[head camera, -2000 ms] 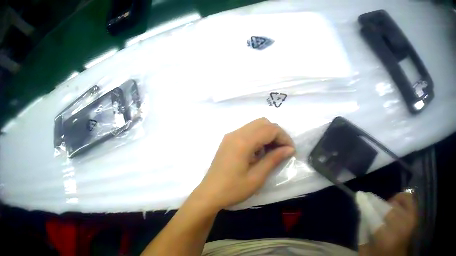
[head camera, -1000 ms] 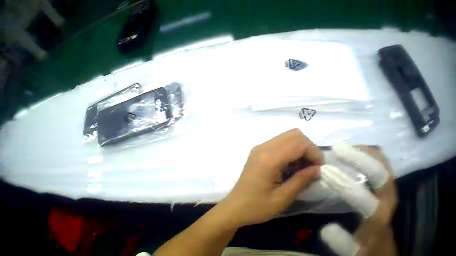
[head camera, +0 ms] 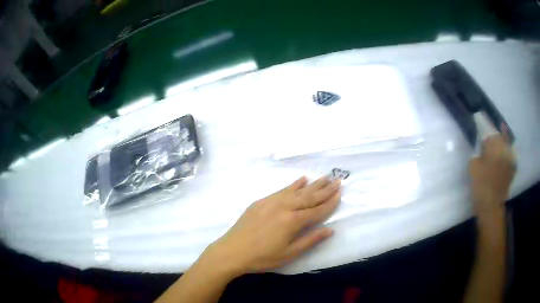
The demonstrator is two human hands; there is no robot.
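My left hand (head camera: 284,222) lies flat on a clear poly bag (head camera: 385,183) near the bench's front edge, fingers apart, holding nothing. My right hand (head camera: 494,168) is at the right, its fingers closed over the lower end of a thick black housing (head camera: 459,86). A white finger cot shows against the housing; the hand hides that end. At the left, bagged black housings (head camera: 148,160) lie overlapping under shiny, wrinkled film. A stack of poly bags (head camera: 361,112) with a small dark triangular mark lies at the centre.
The white-covered bench (head camera: 47,195) curves across the view. Behind it runs a glossy green belt (head camera: 296,29), with a dark oblong part (head camera: 108,74) on it at the upper left. Red shapes show below the front edge.
My left hand has opened and flattened onto a bag. My right hand has moved right to the thick housing. A bagged housing now lies on top of the left group.
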